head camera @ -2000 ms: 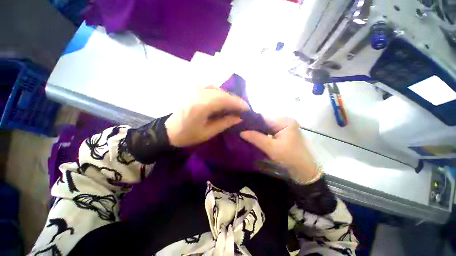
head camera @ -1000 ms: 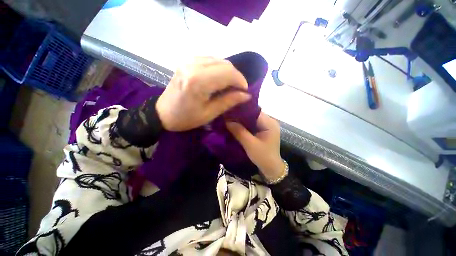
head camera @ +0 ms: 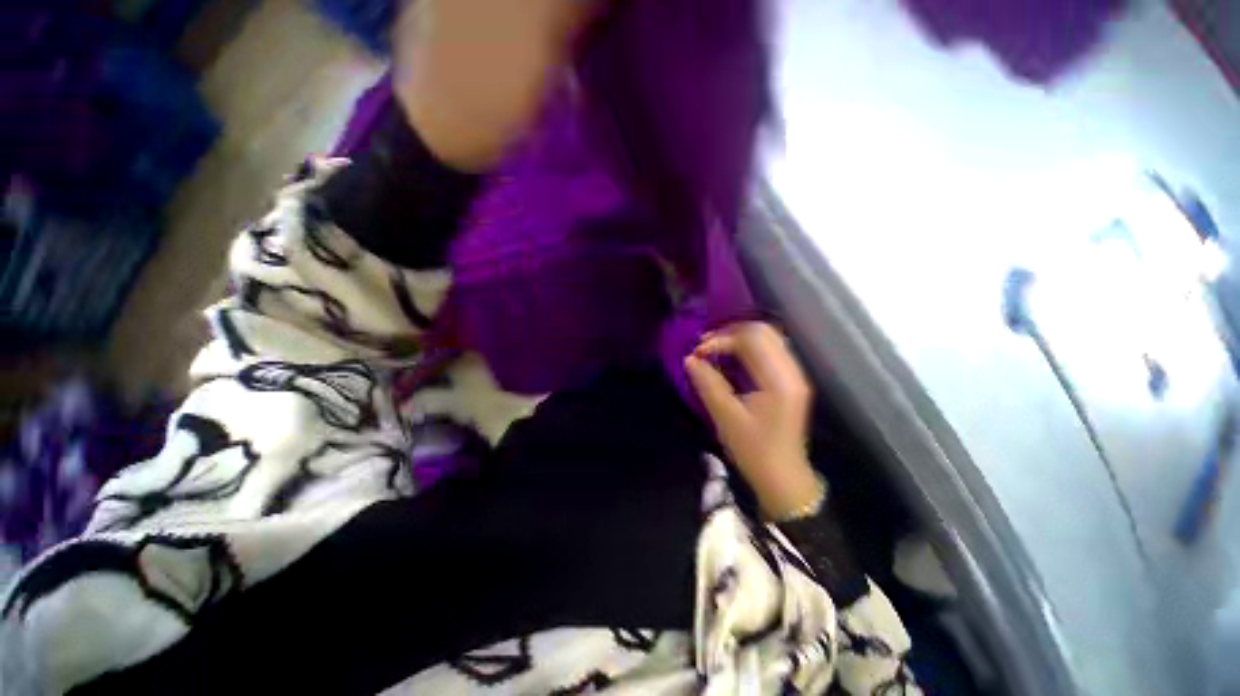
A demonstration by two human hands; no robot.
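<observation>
A large purple garment piece [head camera: 571, 258] hangs between my hands over my lap, in front of the table edge. My left hand [head camera: 483, 68] is raised at the top, blurred and partly cut off by the picture's edge. Its fingers are not clear, so its hold on the cloth cannot be told. My right hand [head camera: 755, 401] pinches the purple cloth between thumb and fingers, lower down beside the table edge.
The white table [head camera: 870, 177] with its grey front edge [head camera: 938, 462] runs down the right. More purple cloth [head camera: 1027, 34] lies on it at the top. A blurred blue tool [head camera: 1203, 483] lies at far right. Blurred dark blue crates [head camera: 82, 258] stand at left.
The view has turned, so the table now stands at the right. My left hand has moved up and away from my right, and the cloth is spread between them. My right hand is lower.
</observation>
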